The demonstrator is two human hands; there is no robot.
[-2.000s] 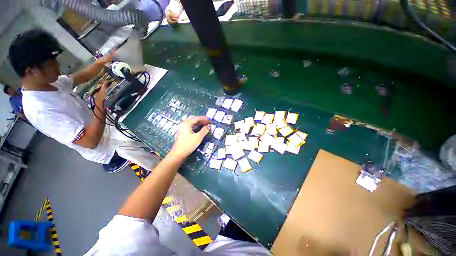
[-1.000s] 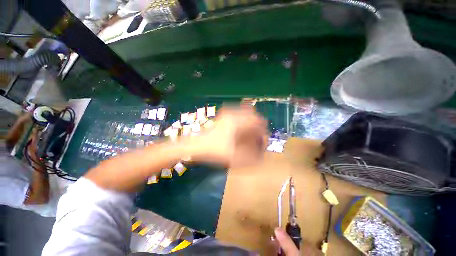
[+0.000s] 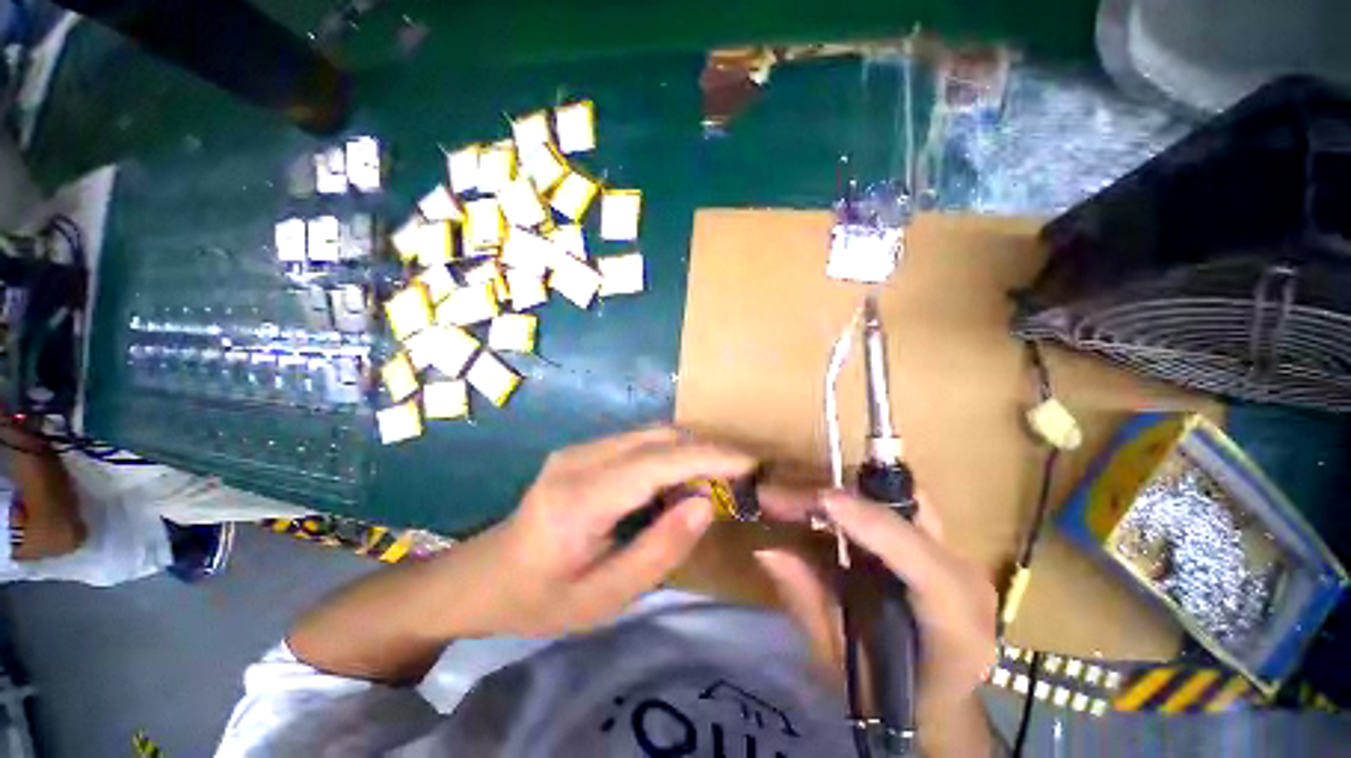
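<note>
My left hand holds a small dark circuit board with a yellow edge between thumb and fingers, above the cardboard's near left part. My right hand holds the black soldering iron, its metal shaft pointing away from me. A bent silver solder feed tube runs along the iron's left side. My right fingertips reach close to the board; whether they touch it is unclear. Loose white cells with yellow edges lie in a pile on the green mat.
Clear blister tray with several units at left. Cardboard pad bears a bagged white part at its back. Black fan, cable with cream connector and box of silvery scrap at right. Another person's arm at far left.
My view has turned right and down to the cardboard. My left hand has moved from the tray to in front of my body. The right hand with the iron has come fully into view.
</note>
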